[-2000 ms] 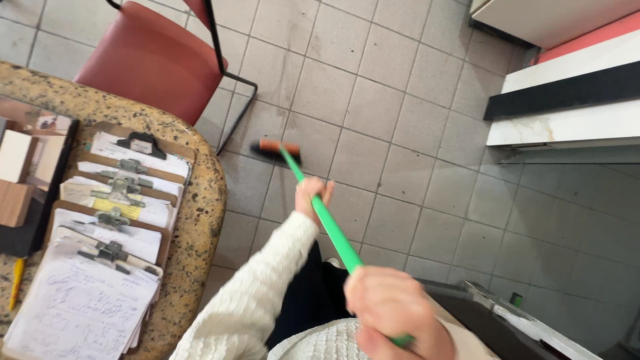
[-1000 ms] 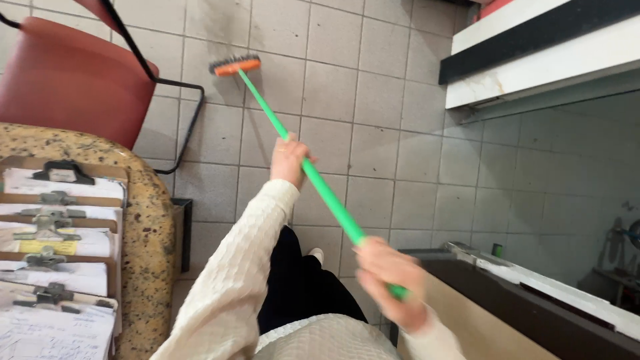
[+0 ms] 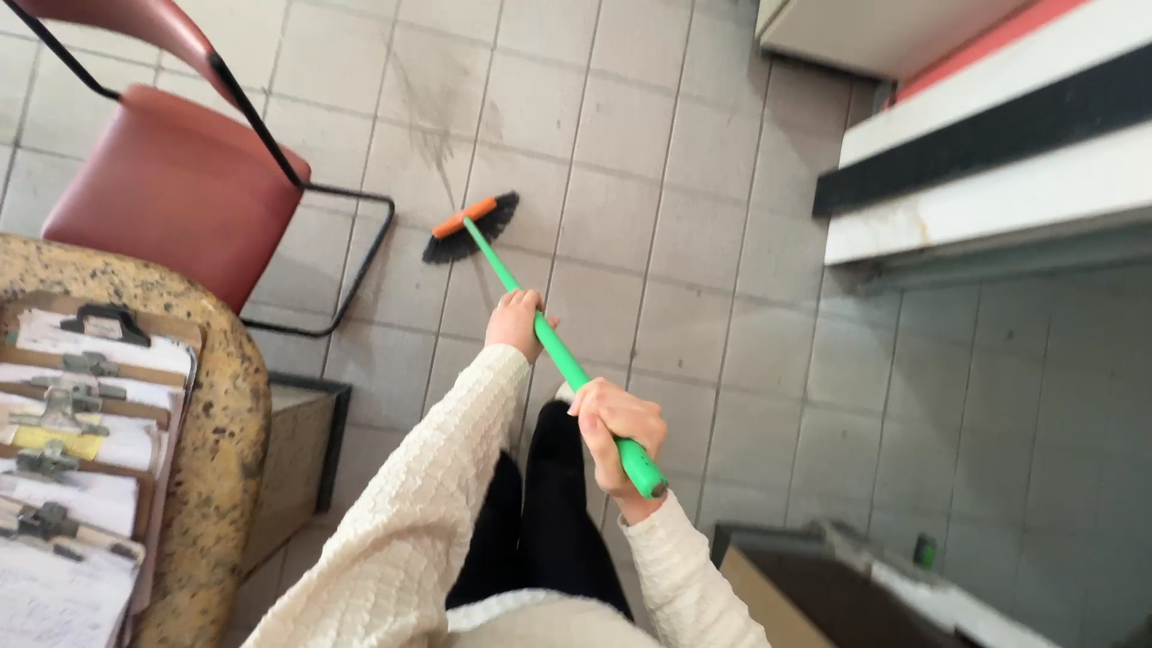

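A push broom with a green handle (image 3: 493, 259) slants from the upper middle down to the lower right of the head view. Its orange head (image 3: 464, 218) with dark bristles rests on the grey tiled floor (image 3: 612, 225). Around the middle of the handle my left hand (image 3: 517, 322) is closed. My right hand (image 3: 621, 427) grips it close to the rounded top end, nearer to my body. Both arms wear cream textured sleeves. Dark smudges mark the tiles just beyond the broom head.
A red chair (image 3: 180, 198) with a black metal frame stands at the left, beside a speckled stone tabletop (image 3: 216, 450) holding several clipboards (image 3: 76, 414) with papers. A white and black counter (image 3: 990, 135) is at the upper right; a dark-topped unit (image 3: 810, 585) stands at the lower right.
The broom head was beside the chair's frame two seconds ago, then farther out on the tiles; now it is closer to my feet again. Both hands have kept hold of the handle.
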